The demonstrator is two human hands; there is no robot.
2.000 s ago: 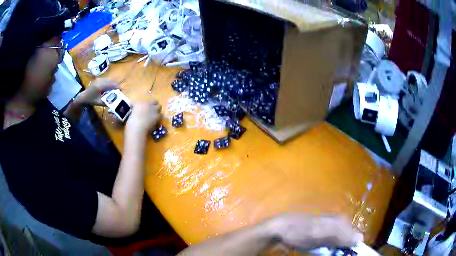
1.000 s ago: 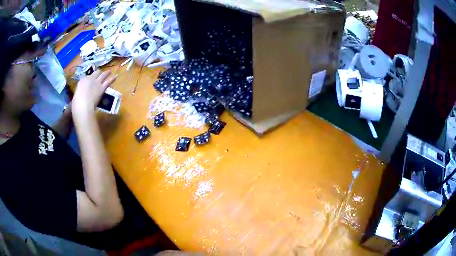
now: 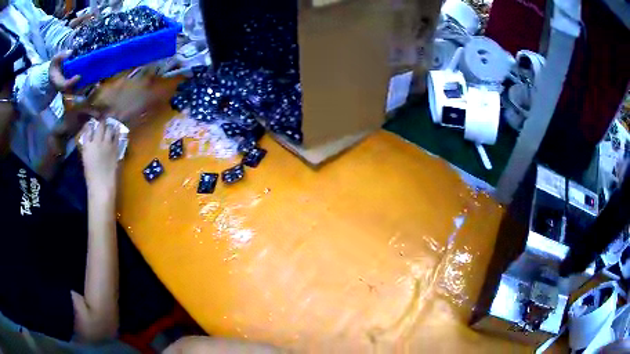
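Note:
Neither of my hands shows; only a sliver of skin, possibly my forearm, is at the bottom edge. In front of me is the orange, film-covered bench (image 3: 311, 242). Several loose black square parts with pale dots lie on it, one of them nearest me (image 3: 207, 182). Behind them a large heap of black parts (image 3: 228, 97) spills from a brown cardboard carton (image 3: 345, 76) on its side. Crumpled clear plastic (image 3: 200, 138) lies beside the heap.
At left a seated person's hand (image 3: 102, 135) holds a white housing (image 3: 123, 138). Beyond, another person's hand holds a blue bin (image 3: 124, 59) of small dark parts. White round units (image 3: 463, 107) lie on the green strip at right. A metal box (image 3: 525, 297) stands at the lower right.
The view has shifted, so the carton and parts appear further left. The hand and part at the bottom right left view. A blue bin of dark parts has appeared at upper left.

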